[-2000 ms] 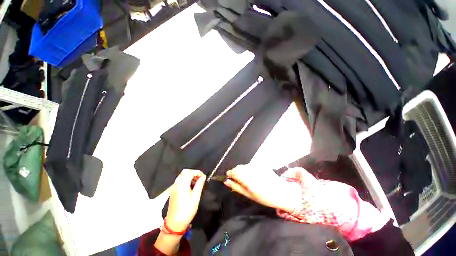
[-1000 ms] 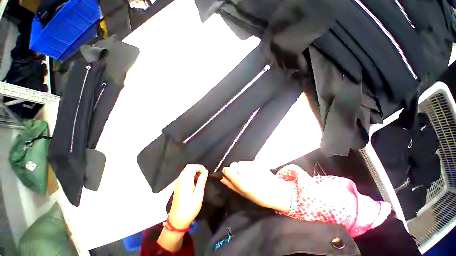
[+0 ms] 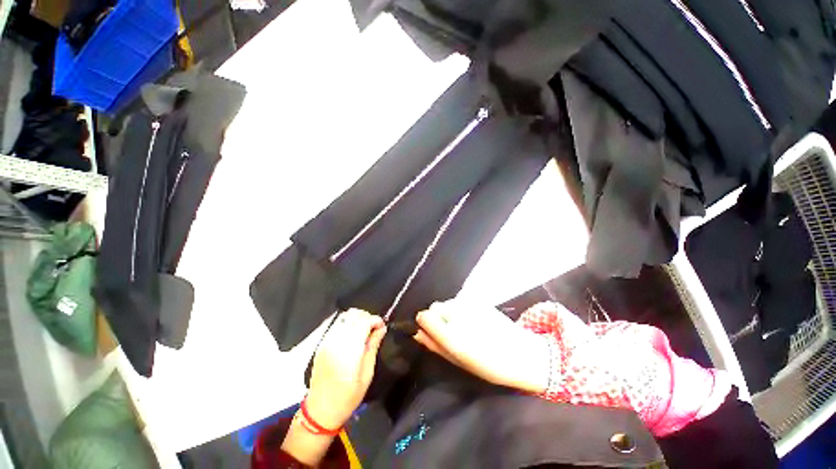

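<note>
A black garment panel [image 3: 495, 197] lies on the white table, its near end close to my body. Its metal zip [image 3: 429, 252] runs as a silver line down to my fingertips. My left hand [image 3: 350, 353] pinches the near zip end between thumb and fingers. My right hand [image 3: 458, 334] is just right of it, fingertips together at the dark cloth by the same end; whether it holds a tool cannot be seen. A second panel with a silver zip [image 3: 410, 183] lies alongside on the left, a bright slider at its far end.
A large panel stack [image 3: 642, 82] covers the far right. A white plastic basket [image 3: 701, 307] with black pieces stands right. Separate black panels [image 3: 128, 238] lie on the table's left side. A blue crate [image 3: 119, 55] stands far left, green bundles [image 3: 69, 293] beyond the left edge.
The view has shifted slightly. My hands stay at the zip end; their fingertips, close together a second ago, now show a small gap.
</note>
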